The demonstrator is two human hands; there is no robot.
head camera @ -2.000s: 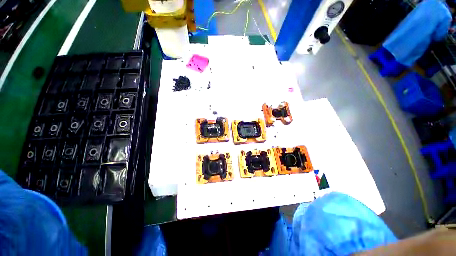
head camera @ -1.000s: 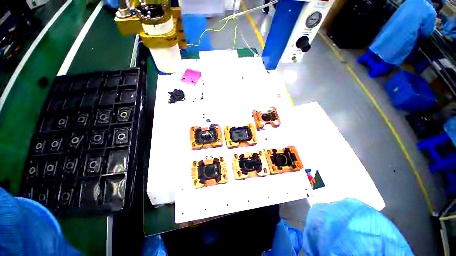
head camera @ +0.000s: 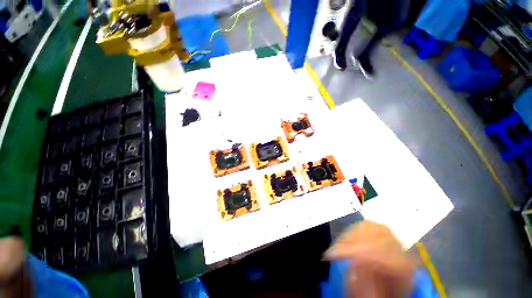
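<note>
Several orange fixtures with dark centres lie on the white machine table (head camera: 192,218), one of them the front-left fixture (head camera: 237,199). A smaller orange fixture (head camera: 298,126) lies behind them. My right hand (head camera: 373,253) is blurred at the table's front right edge, touching no fixture; its grip is unclear. My left hand (head camera: 11,259) is blurred and cut off at the left edge, near the blister tray; a small dark shape shows above it, and I cannot tell if it is held. The black blister tray (head camera: 149,192) has plastic housings (head camera: 133,174) in many pockets.
The brass-gold press head (head camera: 137,41) stands at the back left. A pink pad (head camera: 204,91) and dark loose parts (head camera: 190,116) lie near it. A red part (head camera: 359,192) is at the table's right edge. A person's legs (head camera: 373,35) and blue bin (head camera: 471,68) are beyond.
Both my hands have come into view at the bottom, left and right. The view has turned, so table and press head sit further left. A person's legs now show at the back. The fixtures look unmoved.
</note>
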